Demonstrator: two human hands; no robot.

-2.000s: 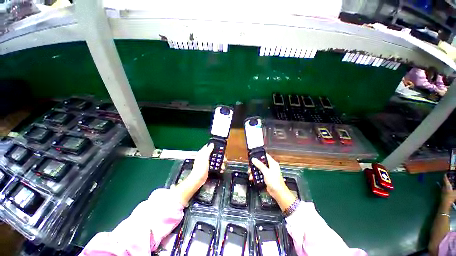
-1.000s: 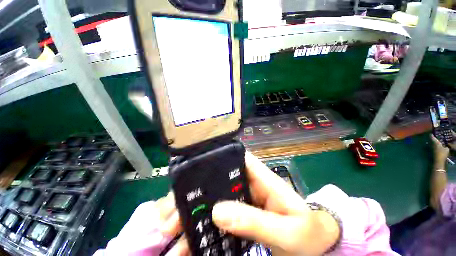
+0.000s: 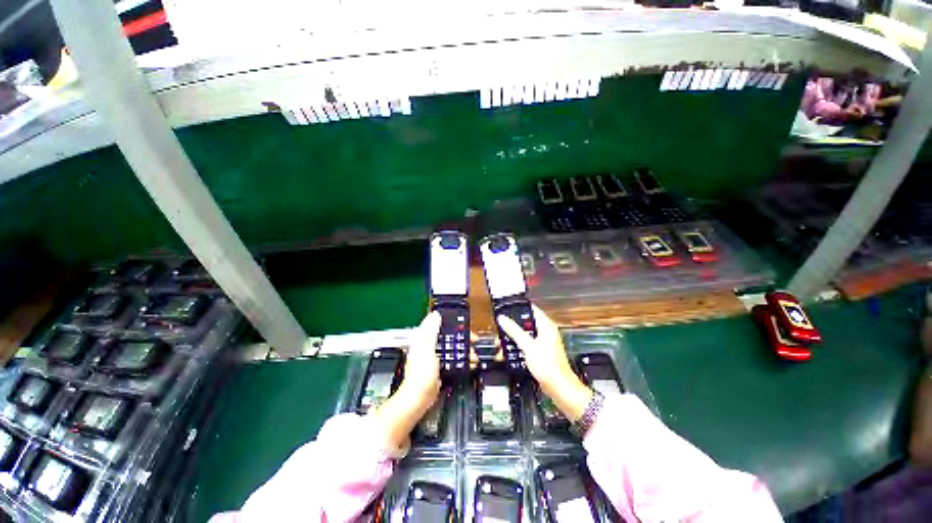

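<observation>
My left hand (image 3: 417, 370) holds an open flip phone (image 3: 449, 271) upright, with its pale screen half up and black keypad half down. My right hand (image 3: 546, 354) holds a second open flip phone (image 3: 503, 268) beside it, thumb on the upper keypad. The two phones are side by side with a small gap. Below them a clear plastic tray (image 3: 642, 393) holds rows of black phones (image 3: 496, 399) with pale areas showing. My hands cover part of the upper row, and the tray's lower part is cut off by the picture's edge.
Filled clear trays (image 3: 123, 383) are stacked at left. A rear tray (image 3: 613, 281) with red and black phones sits on a brown board (image 3: 654, 311). Two red closed phones (image 3: 789, 329) lie at right. Metal posts (image 3: 184, 194) stand left and right, under a shelf (image 3: 439, 66). Another person's arm shows at the right edge.
The phone that was close to my face is lowered over the tray. Both open phones are again seen side by side, one in each hand, closer together than two seconds ago.
</observation>
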